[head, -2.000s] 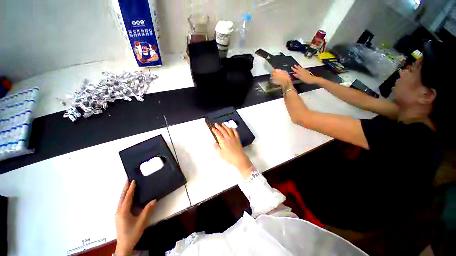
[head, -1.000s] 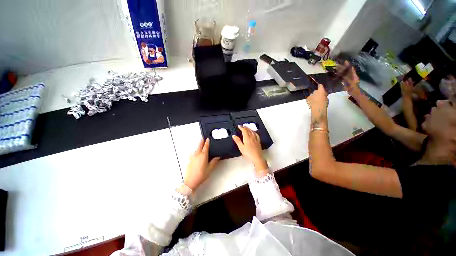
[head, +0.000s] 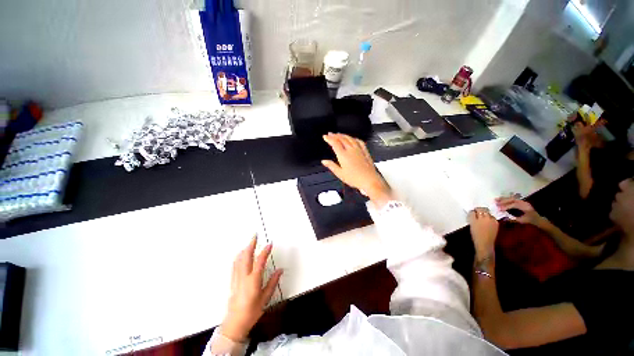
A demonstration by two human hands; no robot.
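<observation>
A filled black box [head: 337,221] lies on the white tabletop in front of me, with a white rounded device [head: 329,199] showing in its cutout. A second box seems to lie against its right side, mostly hidden under my right forearm. My left hand [head: 251,286] is open and empty over the tabletop, to the left of and nearer than the box. My right hand [head: 352,164] is raised above the box's far edge, in front of the stacked black box parts [head: 311,111]. Its fingers are apart and it holds nothing that I can see.
A cable pile [head: 179,137] lies at the back left, beside bagged white items [head: 40,167]. A dark box [head: 10,306] is at the left edge. A blue bag [head: 226,61] and cups stand behind. Neighbours' hands and grey-black boxes [head: 417,117] are on the right.
My left hand has let go of the boxes and moved left and nearer me. My right hand has lifted off them and reached toward the black stack. The neighbour's hands have come down near the table edge.
</observation>
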